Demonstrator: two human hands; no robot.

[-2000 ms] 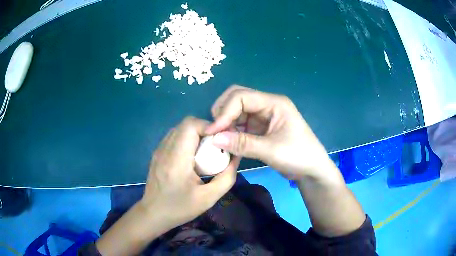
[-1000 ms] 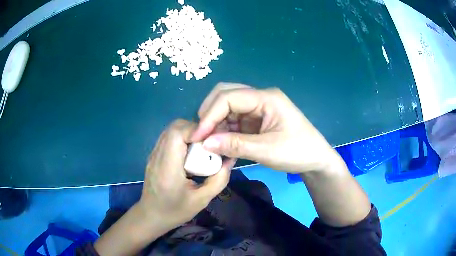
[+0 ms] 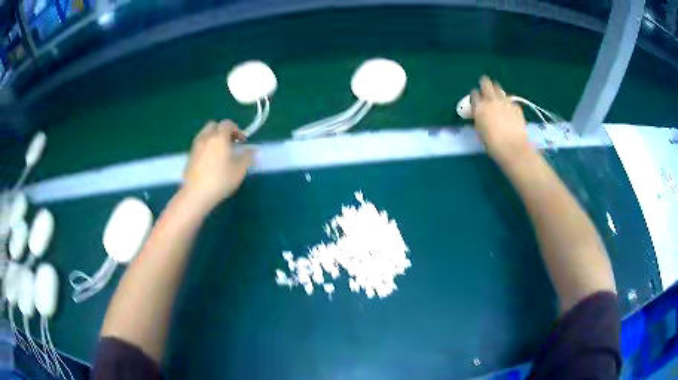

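Observation:
My right hand (image 3: 499,119) is over the conveyor belt at the upper right, with its fingers around a white device (image 3: 465,107). The device's end with a small dark dot shows left of the fingers, and its white cord shows to the right. My left hand (image 3: 215,165) is over the pale rail at the upper left, blurred, fingers curled, near the cord end of another white device (image 3: 252,82); whether it touches the cord is hidden. A heap of tiny white plugs (image 3: 368,249) lies on the green table between my arms.
The pale edge rail (image 3: 334,152) crosses between table and belt (image 3: 312,56). Another corded device (image 3: 378,80) lies on the belt. One device (image 3: 128,230) lies beside my left forearm, and several more (image 3: 46,289) lie at far left. A grey post (image 3: 609,67) and white sheet (image 3: 654,178) are at right.
The view has shifted up towards the belt. My hands were together on one device near my body; now they are far apart, reaching forward to the rail and belt.

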